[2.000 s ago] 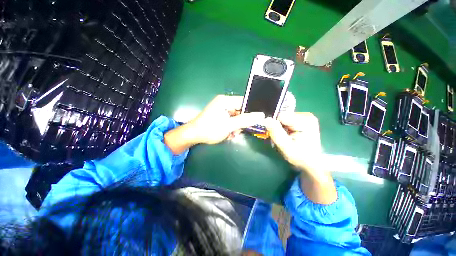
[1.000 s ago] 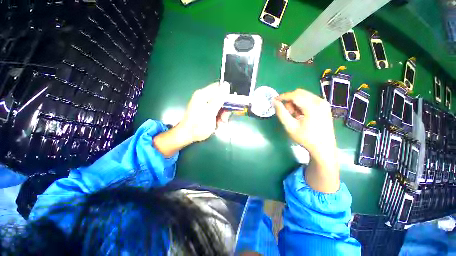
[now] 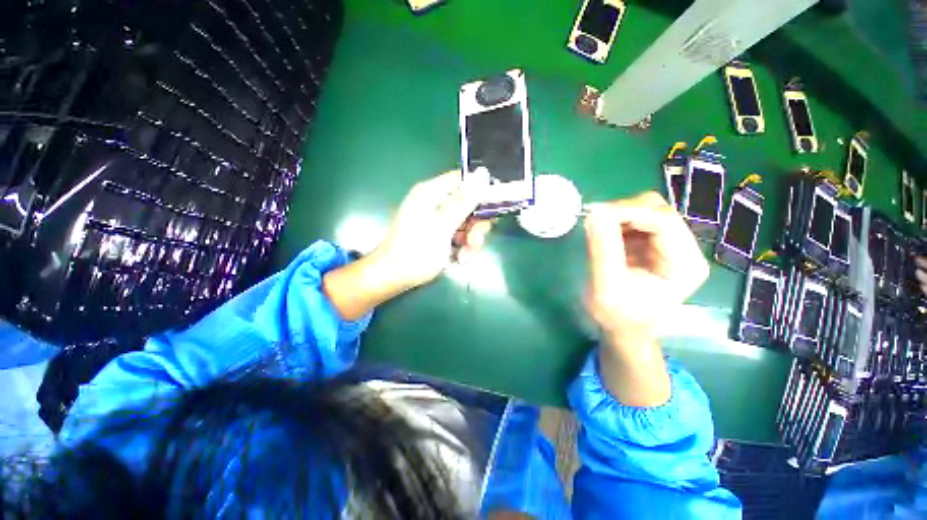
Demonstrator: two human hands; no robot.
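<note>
My left hand [image 3: 432, 229] grips the lower end of a framed display module [image 3: 497, 142], held above the green mat with its screen up and its dark oval at the far end. A round white disc-like thing [image 3: 550, 206] lies just right of the module's lower end. My right hand [image 3: 640, 259] is right of the disc, fingertips pinched. A small thin thing shows at the fingertips, pointing at the disc; it is too small to tell what it is. The module's underside and my left fingers below it are partly hidden.
A stack of glossy black trays [image 3: 152, 152] fills the left. A pale metal post [image 3: 701, 51] rises at the upper right. Stacked modules [image 3: 813, 305] stand in rows at right, near a translucent strip [image 3: 864, 295]. Loose framed modules [image 3: 745, 99] lie along the far side.
My right hand has left the module's lower end and moved right, beyond the white disc. The disc is now in fuller view. The module's orange tab no longer shows clearly.
</note>
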